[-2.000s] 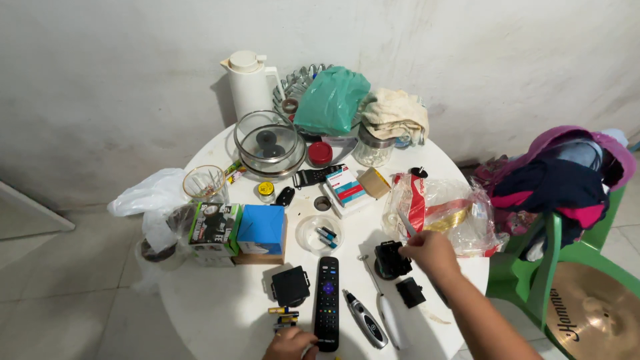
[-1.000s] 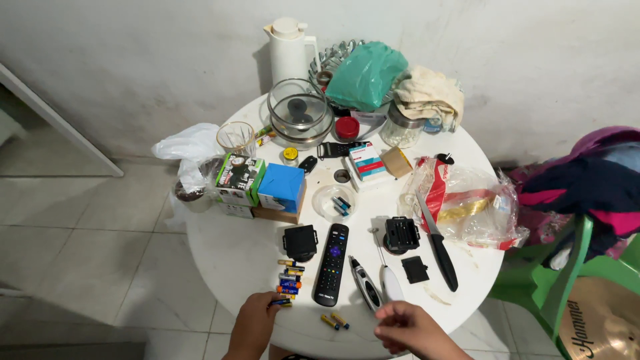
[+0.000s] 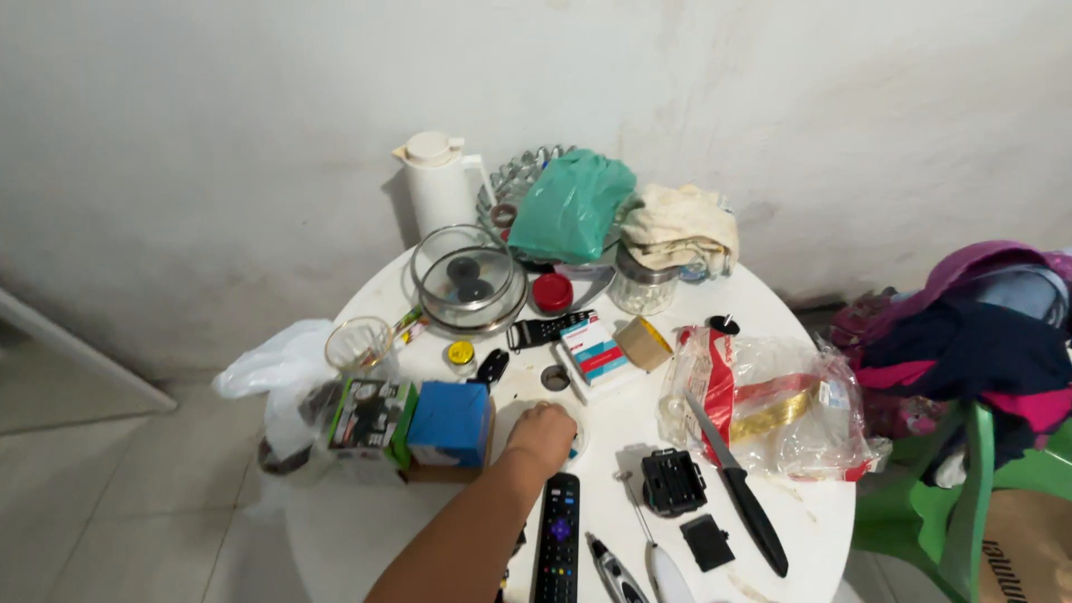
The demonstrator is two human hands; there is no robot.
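My left hand [image 3: 543, 435] reaches over the small clear dish [image 3: 582, 429] in the middle of the round white table, fingers pointing down into it. A bit of a teal battery [image 3: 574, 445] shows beside the fingers; whether they grip anything is hidden. My right hand is out of view. Below the dish lies a black remote control [image 3: 559, 532]. Right of it are a grey and black pen-like tool [image 3: 617, 572], a white-handled mixer [image 3: 667, 574], an open black battery case [image 3: 674, 481], a black cover [image 3: 708, 542] and a black-handled knife [image 3: 749, 507].
A blue box [image 3: 450, 421] and a green-black box [image 3: 373, 423] stand left of my hand. Behind are glass bowls [image 3: 469, 289], a white thermal jug [image 3: 444, 188], a green plastic bag [image 3: 574, 205] and a cloth-topped jar [image 3: 643, 289]. Clear packaging [image 3: 787, 410] lies right.
My left hand has moved from the batteries at the near edge up to the clear dish. My right hand has left the view. The view has shifted.
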